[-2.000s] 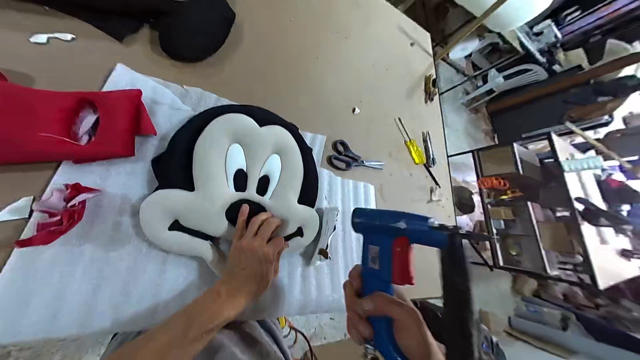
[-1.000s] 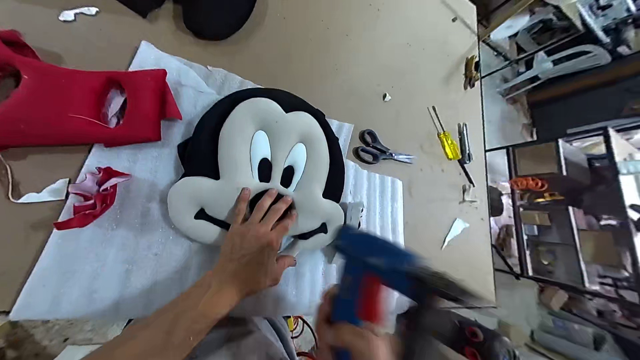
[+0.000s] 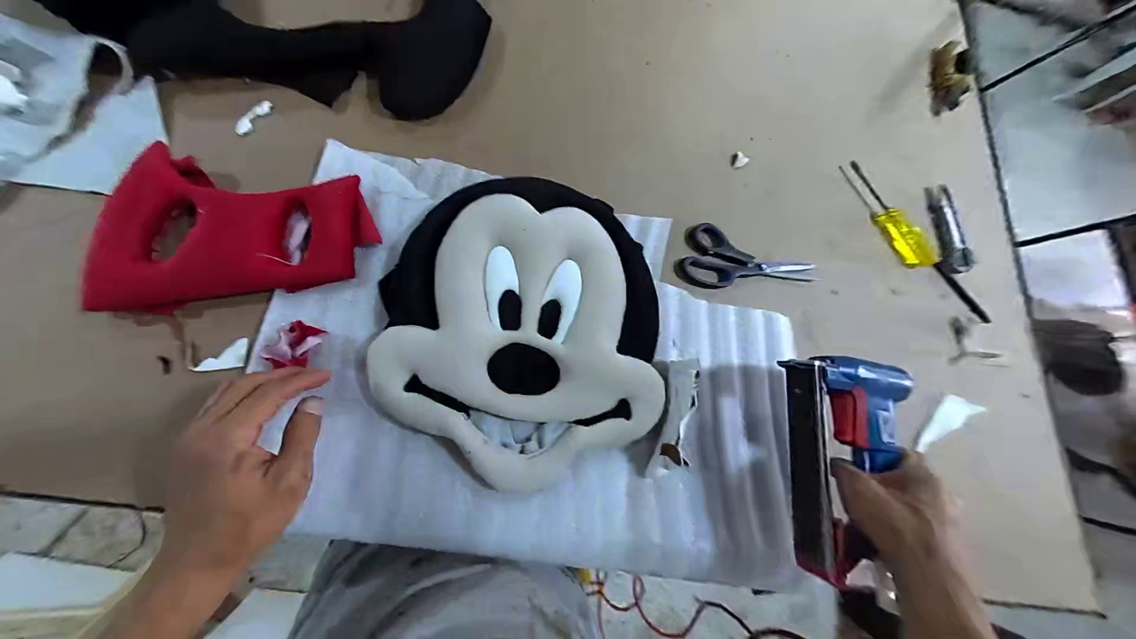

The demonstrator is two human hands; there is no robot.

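A padded fabric cartoon mouse face (image 3: 524,328) lies face up on a sheet of white foam wrap (image 3: 373,497). My left hand (image 3: 244,453) is off the face, over the foam's left edge, fingers apart and holding nothing, just below a crumpled red fabric scrap (image 3: 295,344). At the right, my right hand (image 3: 896,506) grips a blue pneumatic stapler (image 3: 865,408) with a red trigger and a long dark magazine, low over the foam's right edge. A torn grey scrap (image 3: 678,417) touches the face's right cheek.
Scissors (image 3: 728,259) lie right of the face, with a yellow-handled screwdriver (image 3: 903,238) and a metal utility knife (image 3: 950,229) beyond. A red fabric piece with two holes (image 3: 240,235) rests left; black padded pieces (image 3: 426,62) lie at the back. A red hose (image 3: 657,612) hangs below the table's front edge.
My left hand has left the nose area of the face and moved to the left. The stapler in my right hand has moved to the right, away from the face.
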